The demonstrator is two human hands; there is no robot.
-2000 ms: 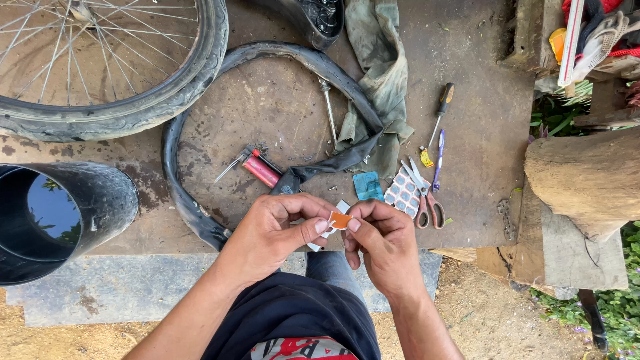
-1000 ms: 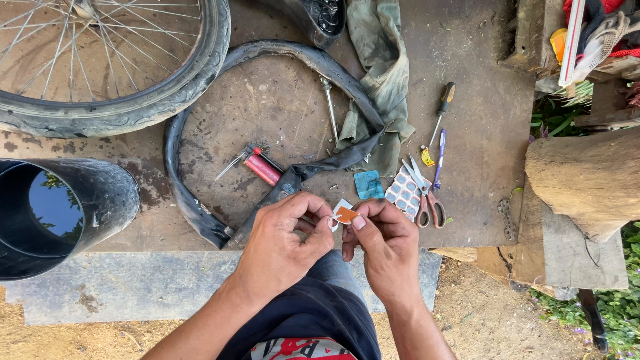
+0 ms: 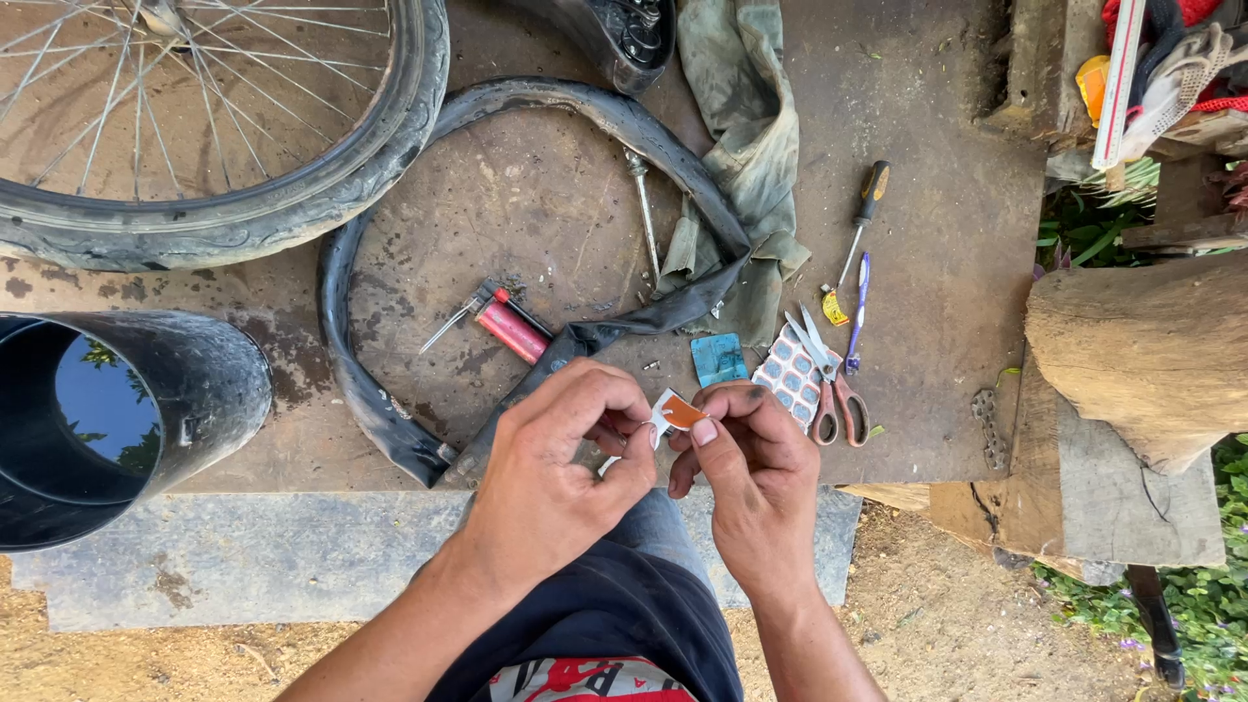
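Between the fingertips of my left hand [image 3: 565, 468] and my right hand [image 3: 756, 468] is a small orange patch with white backing [image 3: 682, 413], partly separated from each other. My left fingers pinch the white part; my right thumb and finger pinch the orange part. Beyond my hands a black bicycle inner tube [image 3: 336, 322] lies in a loop on the table, a red mini pump [image 3: 512, 330] against it. Right of my hands lie a blue square piece [image 3: 719, 358], a sheet of round-cornered patches [image 3: 788, 375] and scissors [image 3: 829, 380] resting on that sheet.
A spoked bicycle wheel with tyre [image 3: 292, 229] fills the upper left, above a black bucket of water [image 3: 210, 390]. A grey-green cloth [image 3: 746, 146], a metal rod [image 3: 645, 210], a screwdriver [image 3: 865, 219], a purple-and-white pen-like item [image 3: 859, 312] and a short chain piece [image 3: 988, 429] lie about. A log [image 3: 1131, 341] stands at right.
The white backing and the orange patch have shifted between my fingertips, both hands staying close together. The tube, the scissors and the other things on the table have not moved.
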